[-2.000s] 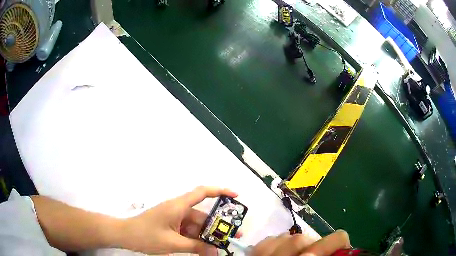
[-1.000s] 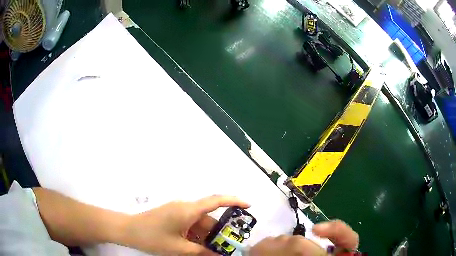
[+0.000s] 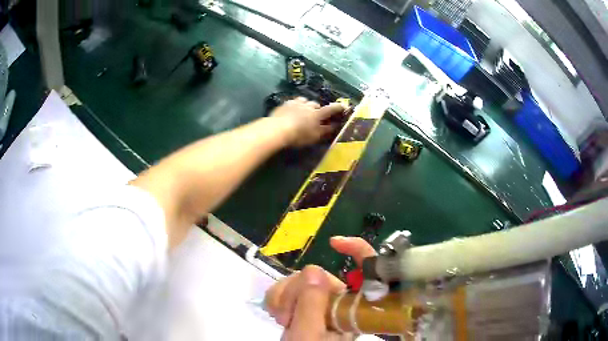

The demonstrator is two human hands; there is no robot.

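Note:
My left hand point(image 3: 303, 123) reaches over the green conveyor point(image 3: 230, 173). Its fingers touch an open power adapter point(image 3: 343, 104) at the far end of the striped bar; whether they grip it cannot be told. My right hand point(image 3: 310, 300) is closed around the glue gun point(image 3: 393, 313), low in the view. The gun has an amber and cloudy body, metal fittings and a red piece by the fingers. Its pale nozzle point(image 3: 259, 302) points left over the white paper.
The yellow-and-black striped bar point(image 3: 320, 190) crosses the conveyor. Other adapters lie at the back point(image 3: 296, 69), further left point(image 3: 203, 58) and right of the bar point(image 3: 407, 148). A thick pale hose point(image 3: 507, 236) runs right from the gun. A blue bin point(image 3: 441, 46) stands beyond.
My left hand has left the adapter it held over the paper and reached forward to the conveyor. The glue gun is now largely in view. The view has shifted right.

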